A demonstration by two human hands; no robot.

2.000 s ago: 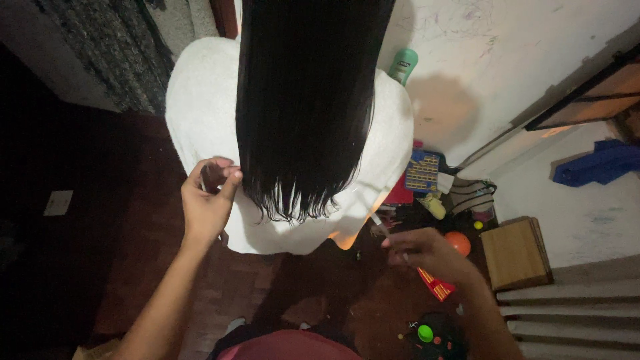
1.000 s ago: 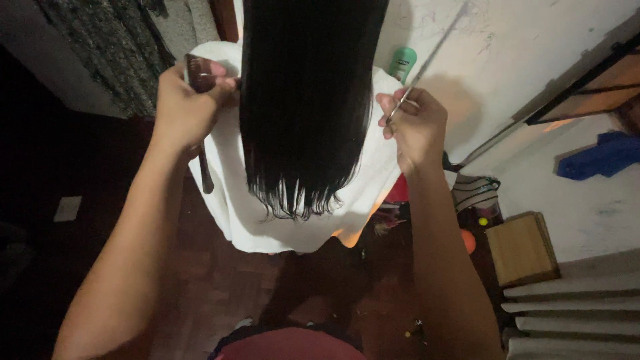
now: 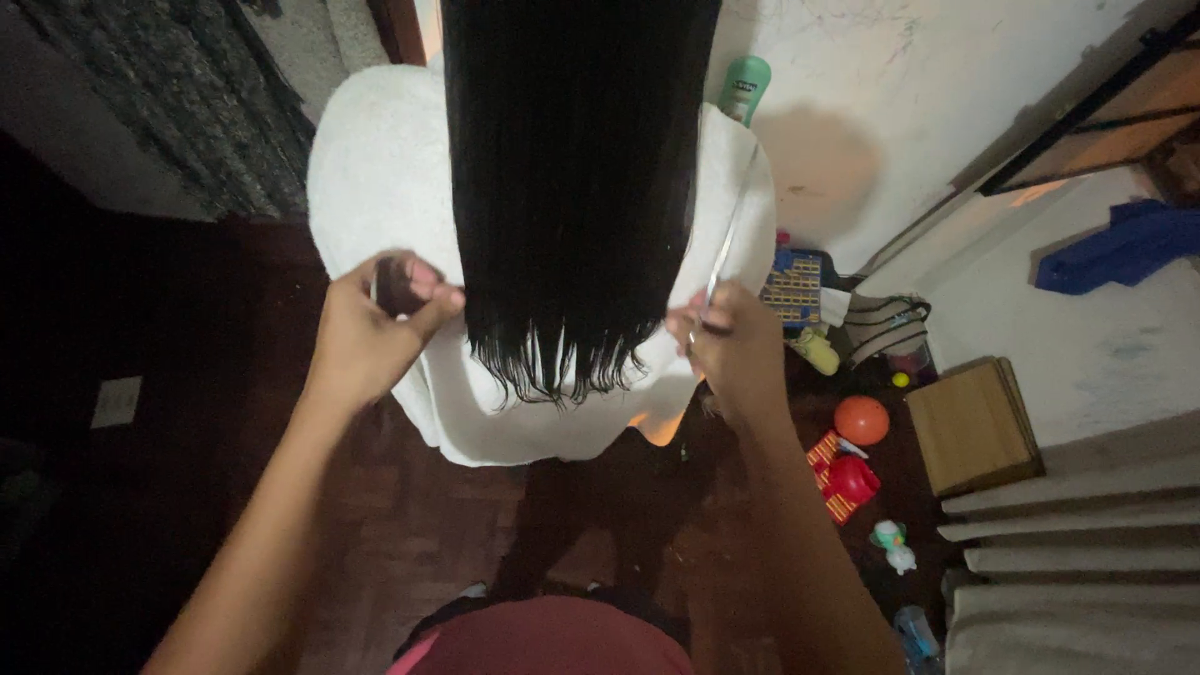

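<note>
Long, straight black hair (image 3: 572, 187) hangs down over a white towel (image 3: 375, 169) draped around a seated or standing person; which one, I cannot tell. Its wet-looking ends form uneven strands. My left hand (image 3: 370, 328) is at the hair's left edge, thumb and finger close together there, with a dark, comb-like tool (image 3: 397, 286) partly hidden in its curl. At the right edge, my right hand (image 3: 736, 342) holds metal scissors (image 3: 727, 244), their long, thin blades pointing up over the towel. Whether the blades are parted is unclear.
A green bottle (image 3: 745, 89) stands beyond the towel by the wall. On the floor to the right are an orange ball (image 3: 861, 420), red toys (image 3: 851, 480), a brown board or box (image 3: 975, 427) and a striped bag (image 3: 886, 328). Pale curtains (image 3: 1078, 609) hang at lower right.
Since one second ago both hands have moved down beside the hair's lower part. Two seconds ago the right hand was lower, off the towel's edge; it then rose.
</note>
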